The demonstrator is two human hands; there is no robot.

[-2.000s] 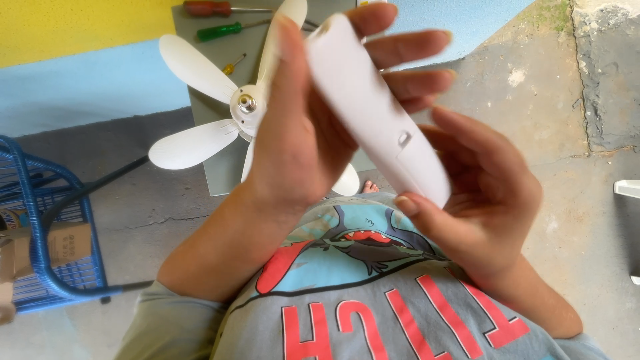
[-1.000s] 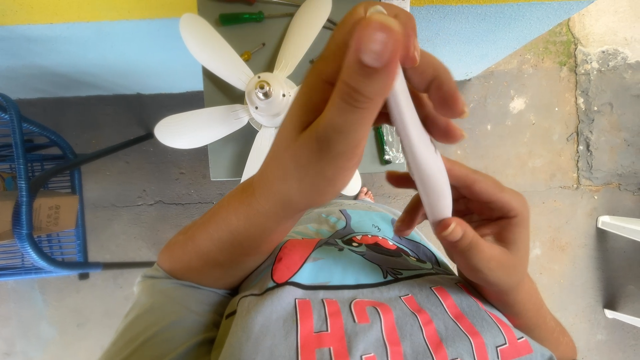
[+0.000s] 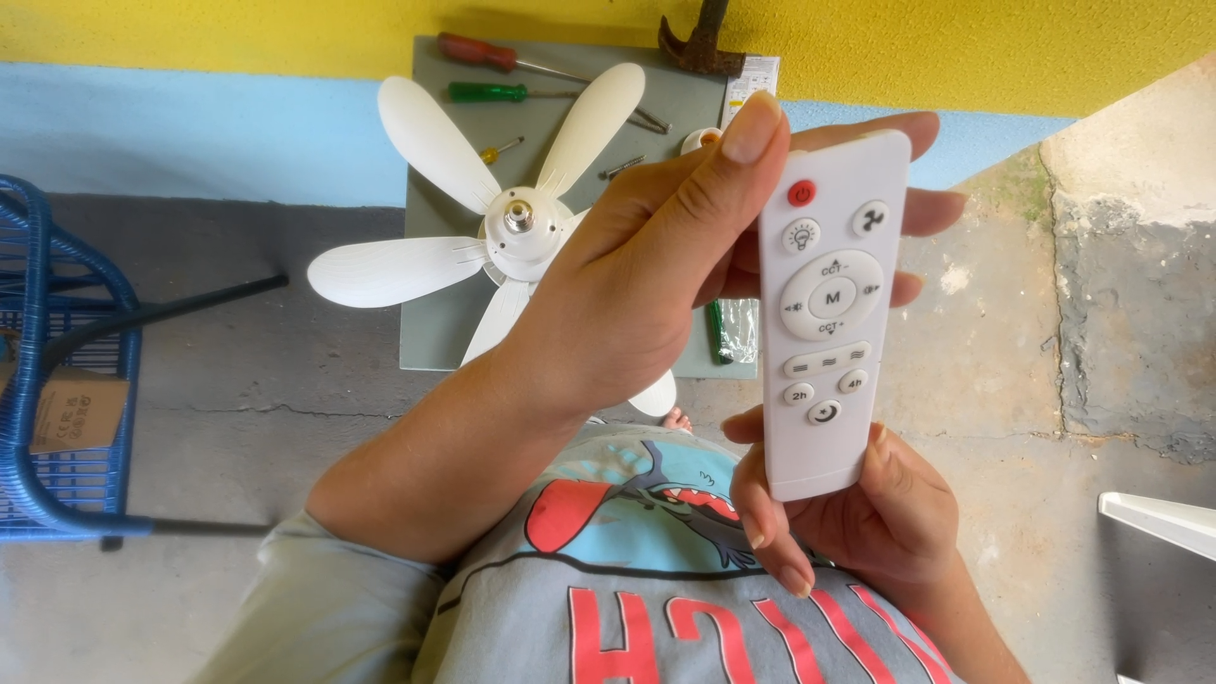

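A white remote control [image 3: 826,380] faces me with its buttons showing, one of them red. My left hand [image 3: 655,256] holds its upper part, thumb at the left edge and fingers behind, their tips past the right edge. Around the lower end are the fingers of my right hand [image 3: 864,513], its thumb at the right edge. Behind my left hand, a small white fan with several blades [image 3: 522,228] lies on a grey tabletop [image 3: 432,342]; my hand and forearm hide part of it.
On the tabletop lie a red-handled screwdriver [image 3: 480,51], a green-handled one [image 3: 489,92], a small yellow one [image 3: 494,152], screws [image 3: 622,167] and a claw hammer [image 3: 703,47]. A blue woven chair [image 3: 38,380] with a cardboard box [image 3: 81,410] stands left; white furniture legs [image 3: 1159,522] show right.
The remote control has turned: its back faced me first, then its narrow edge, and now its button side. Both hands have kept hold of it.
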